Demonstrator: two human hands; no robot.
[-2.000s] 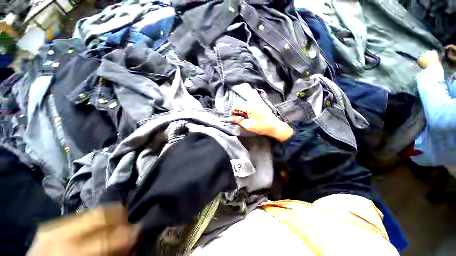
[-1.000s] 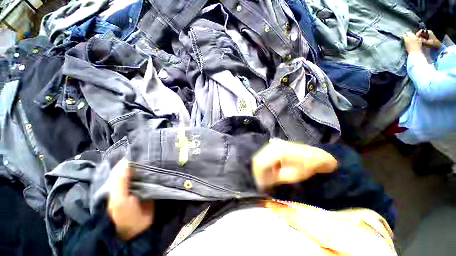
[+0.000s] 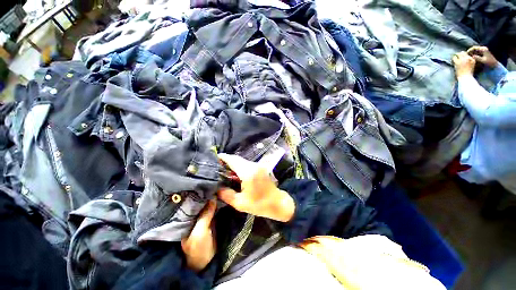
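Observation:
A washed grey-black denim jacket [image 3: 164, 164] lies bunched in front of me at the pile's near edge, with brass-coloured buttons showing. My left hand [image 3: 200, 241] is at its lower edge, its fingers partly hidden by the cloth, holding a fold. My right hand [image 3: 257, 190] is just above and right of it, closed around thread snips [image 3: 231, 175], of which only a small red part shows. The fingers of both hands nearly meet at the cloth. Whether a thread is between them cannot be seen.
Heaped grey and blue denim garments [image 3: 351, 141] lie beyond and at both sides. A person's light-blue sleeve [image 3: 481, 102] and hands are at the right, on pale grey-green cloth [image 3: 418, 56]. A blue crate [image 3: 421, 232] stands low right. My white and orange apron [image 3: 339, 263] is below.
The printed grey panel that was spread between my hands is no longer in view; the jacket is bunched up. My right hand has moved left and my left hand right, close together.

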